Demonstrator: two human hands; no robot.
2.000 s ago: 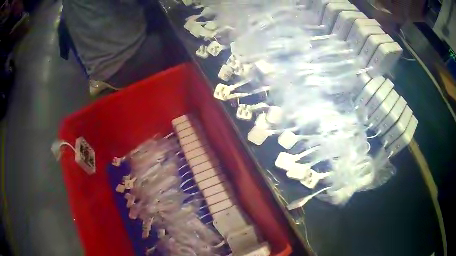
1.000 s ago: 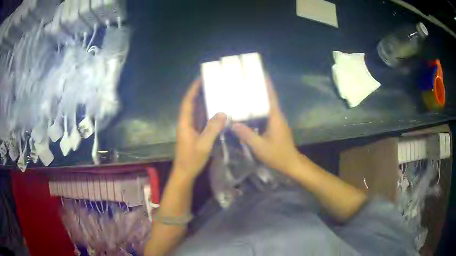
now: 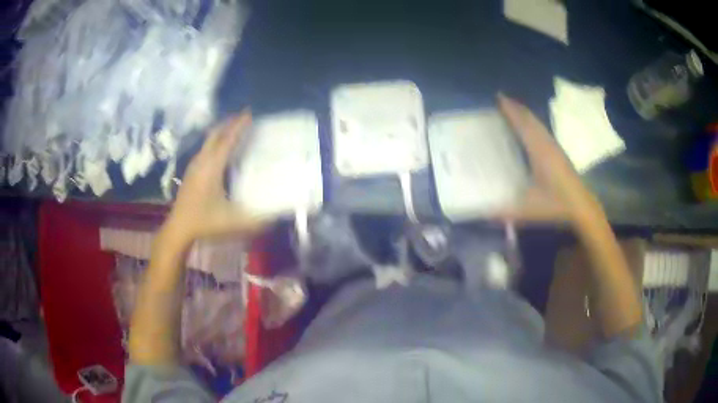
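Observation:
Three white power strips lie side by side in front of me, plain faces up, with cords hanging toward my body in clear bags. My left hand [image 3: 209,185] holds the left power strip [image 3: 279,164] by its outer side. My right hand [image 3: 555,177] holds the right power strip [image 3: 479,164] by its outer side. The middle power strip [image 3: 379,128] lies on the bench [image 3: 315,47] between them, slightly farther away, with no hand on it. Both hands are blurred.
Bagged cords [image 3: 118,86] cover the bench at left. A red tote [image 3: 75,291] with strips is below left, a carton [image 3: 575,275] with strips below right. A white cloth or paper [image 3: 584,124], clear bottle [image 3: 665,85], white card [image 3: 539,16] and tape rolls [image 3: 712,161] are at right.
The three power strips, held together between both hands a second ago, are now spread apart with their faces up. My hands have moved outward, left and right.

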